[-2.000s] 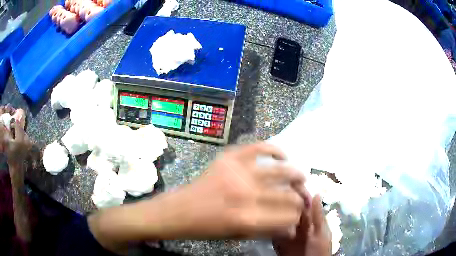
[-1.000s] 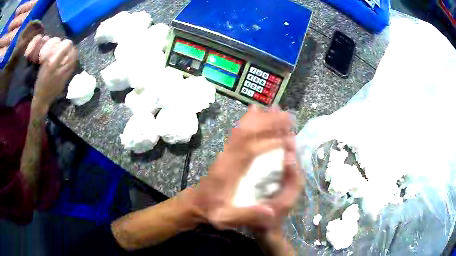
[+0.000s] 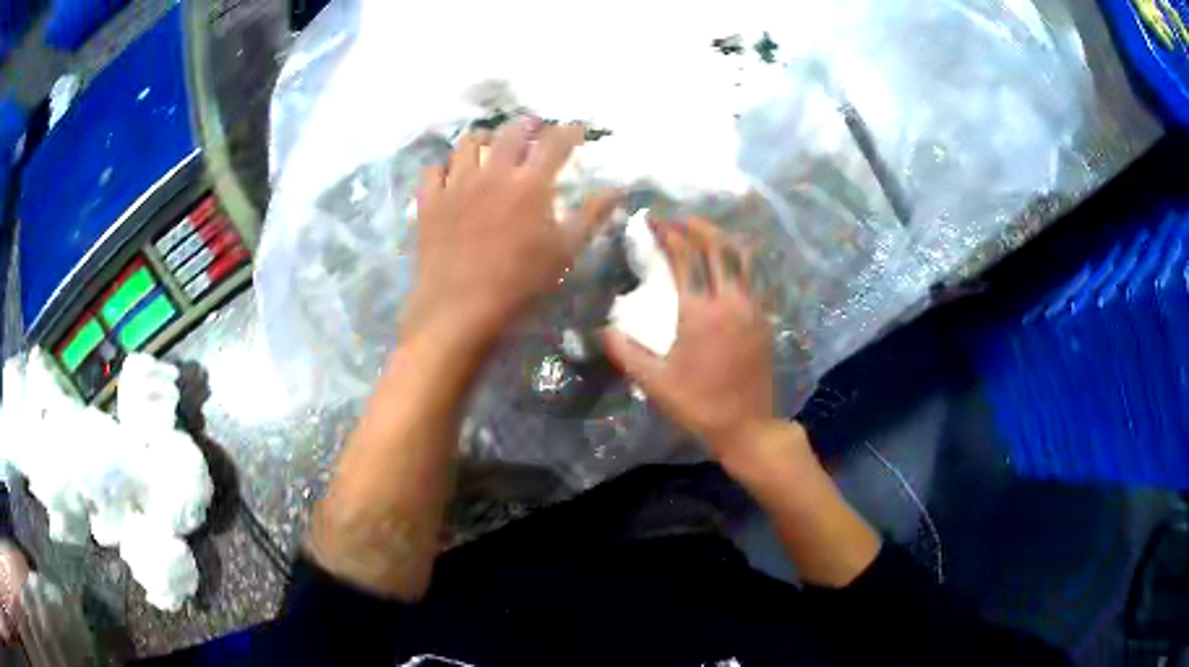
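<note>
My left hand (image 3: 496, 235) is over the front of the plastic bag (image 3: 320, 248), palm down with fingers apart at the edge of the white material (image 3: 626, 65); I see nothing held in it. My right hand (image 3: 711, 332) is right of it, low over the bag film, and holds a white lump (image 3: 648, 306) between thumb and fingers. Small white crumbs lie on the film between and below the hands. What is under my left palm is hidden.
The digital scale (image 3: 111, 156) stands at the left, partly cut off. Portioned white lumps (image 3: 124, 476) are piled in front of it. Deep blue ribbed crates (image 3: 1108, 365) are at the right below the bench. Part of another person's hand (image 3: 11, 586) shows at the lower left edge.
The view has turned right towards the bag. My hands were together around a white lump by the scale; now they are apart over the bag, the right holding a lump.
</note>
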